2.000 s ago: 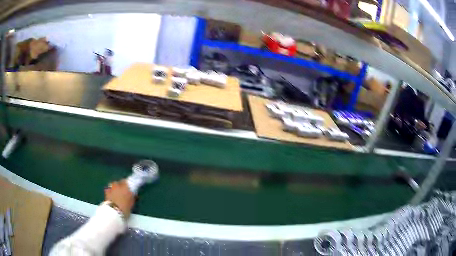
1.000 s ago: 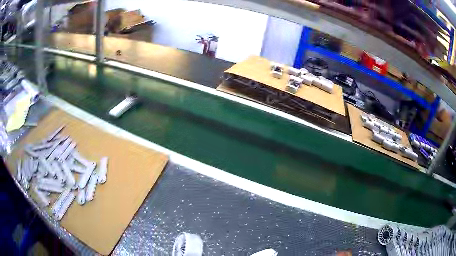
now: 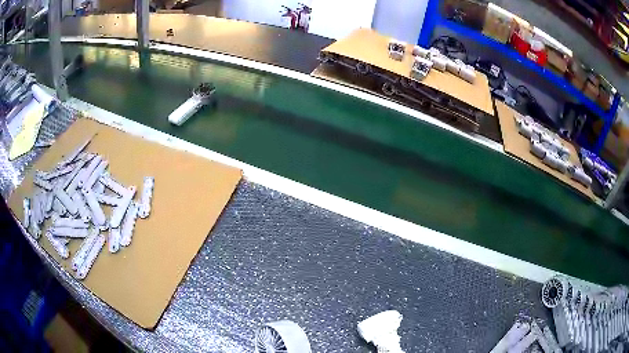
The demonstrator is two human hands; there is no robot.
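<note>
Neither of my hands shows. A white fan head (image 3: 284, 338) lies at the bottom edge of the view, its grille facing left and its lower part cut off. To its right a lumpy white padded head (image 3: 381, 328), perhaps of a mallet, lies on the shiny dimpled bench covering (image 3: 296, 255). A loose pile of slim white handle covers (image 3: 86, 200) lies on the cardboard sheet (image 3: 186, 186) at left. A row of fans (image 3: 593, 317) leans side by side at the lower right, with several loose covers (image 3: 527, 338) beside it.
A single fan (image 3: 190, 108) lies on the green conveyor belt (image 3: 310, 138) behind the bench. Across the belt, white parts (image 3: 441, 62) sit on stacked cardboard (image 3: 372, 47), and more (image 3: 552, 152) lie further right. A metal post (image 3: 58, 55) stands at the left.
The hand that touched a fan over the belt two seconds ago is out of view. The view has swung left and then tilted down, showing more of the bench, fan head and padded head.
</note>
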